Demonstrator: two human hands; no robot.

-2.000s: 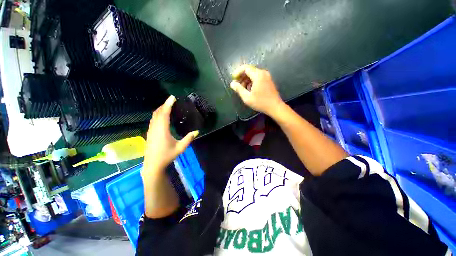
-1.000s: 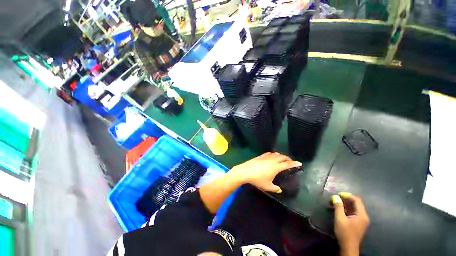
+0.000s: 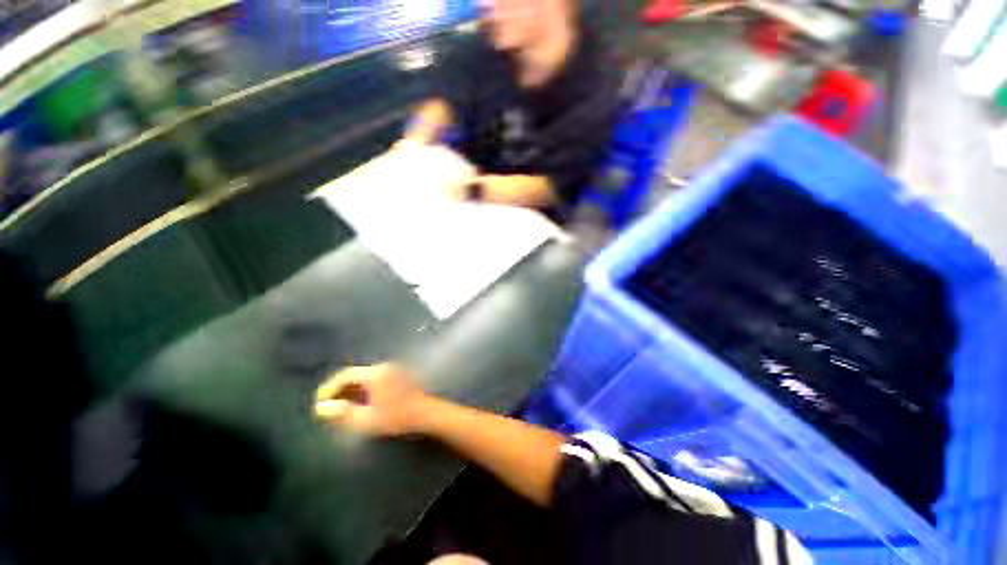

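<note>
The picture is blurred. My right hand (image 3: 381,400) is over the dark green bench mat (image 3: 260,381), its fingers curled and pale yellow at the tips. Whether it holds anything small cannot be told. A faint dark shape, probably a black plastic cover (image 3: 307,345), lies flat on the mat just beyond my fingers. Large dark shapes, probably stacks of covers (image 3: 193,458), fill the lower left. My left hand is not in view.
A deep blue tote (image 3: 707,364) filled with black covers (image 3: 806,320) stands at the right. Beyond the bench sits a person in a dark top (image 3: 530,121), arms over a large white sheet (image 3: 442,226). A raised rail (image 3: 138,248) runs along the back left.
The view has swung right, bringing in the tote, the person and the whole sheet. My left hand, the yellow bottle and the left tote have left the picture. My right hand stays curled over the mat.
</note>
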